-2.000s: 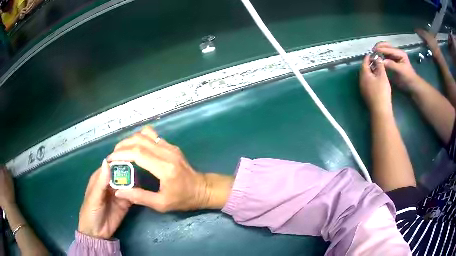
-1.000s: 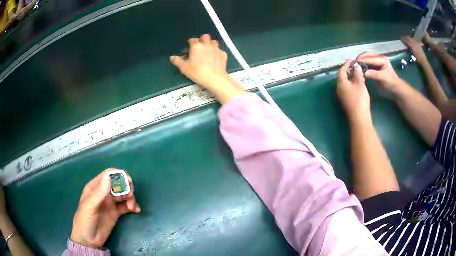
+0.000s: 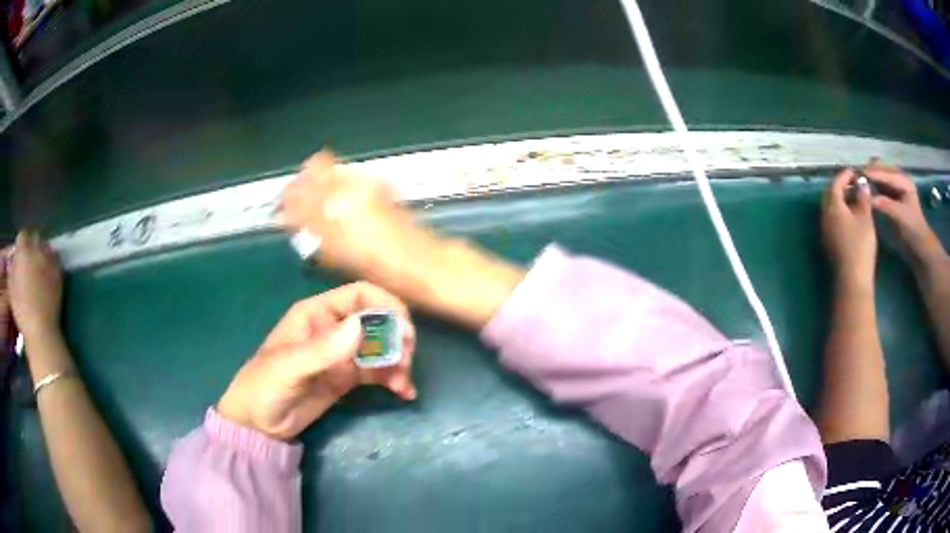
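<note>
My left hand (image 3: 323, 354) is low left of centre and holds a pale plastic housing (image 3: 393, 361) with a green circuit board (image 3: 376, 337) in it, the board facing up. A yellowish patch shows on the board. My right hand (image 3: 339, 208) is blurred over the pale rail, above and apart from my left hand. A small whitish piece (image 3: 305, 245) shows at the underside of its fingers; its shape is too blurred to tell.
A scuffed pale rail (image 3: 521, 170) crosses the green table (image 3: 583, 239). A white cable (image 3: 729, 239) hangs diagonally right of centre. A person's hands (image 3: 870, 208) hold a small item at the right. Another person's hand (image 3: 36, 286) and braceleted wrist are at the far left.
My right hand has come back from beyond the rail, now with a whitish piece at its fingers. The small piece beyond the rail no longer shows. My left hand, still holding the housing, appears further right.
</note>
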